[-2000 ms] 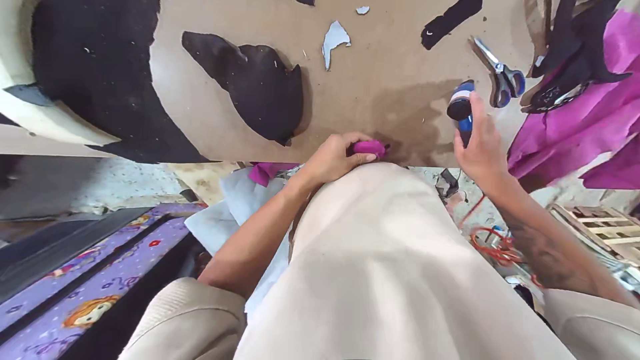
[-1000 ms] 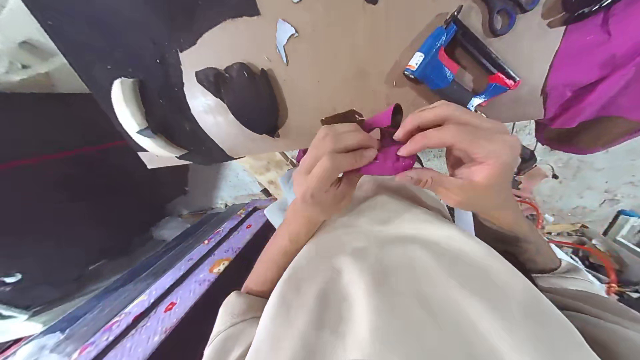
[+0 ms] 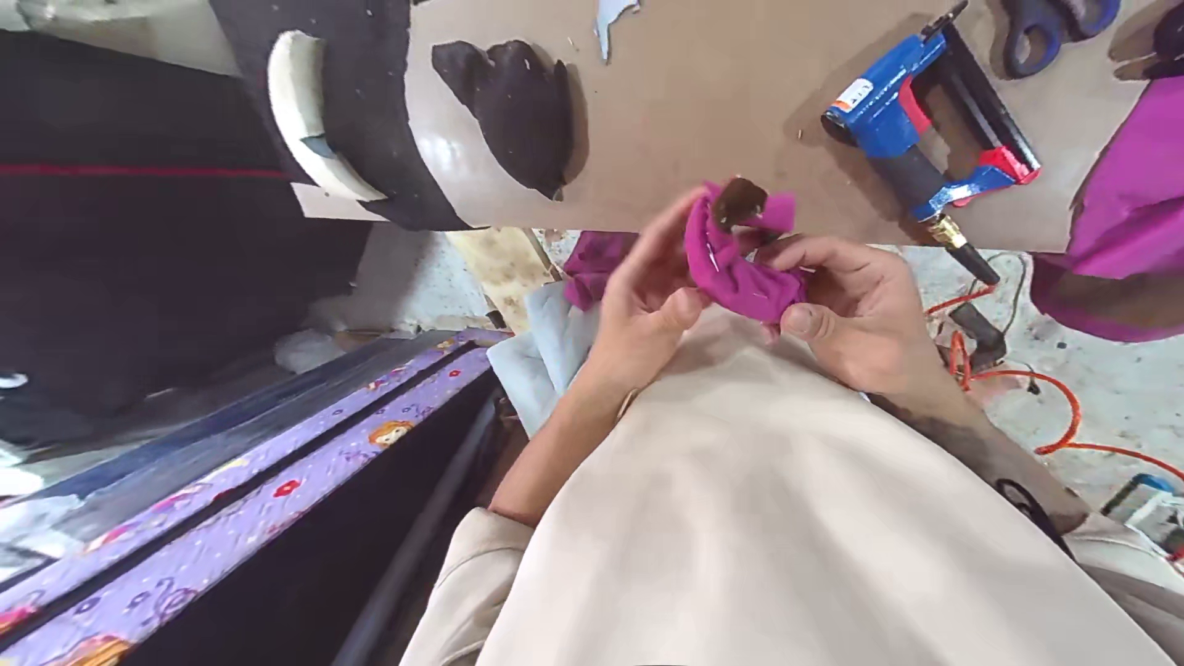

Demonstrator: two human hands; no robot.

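A small curved piece covered in magenta fabric [image 3: 740,282] is held between my two hands, just off the table's front edge. My left hand [image 3: 647,314] grips its left end, thumb in front and fingers behind. On its right end are the thumb and fingers of my right hand [image 3: 856,314]. Small pale marks, perhaps staples, show on the fabric, and a brown part sticks out at its top. A blue and black pneumatic stapler [image 3: 893,120] lies on the table [image 3: 703,111] beyond my right hand, its hose fitting over the edge.
Scissors [image 3: 1031,37] lie at the back right, beside magenta fabric [image 3: 1133,194] draped over the edge. Black fabric pieces [image 3: 523,111] and a cream curved piece [image 3: 314,120] lie to the left. An orange hose [image 3: 1073,416] runs over the floor. Purple printed panels [image 3: 370,439] stand at lower left.
Two seconds ago my right hand held the stapler; it now lies on the table. Both hands have come together on the magenta piece, which has since been turned. The view has shifted.
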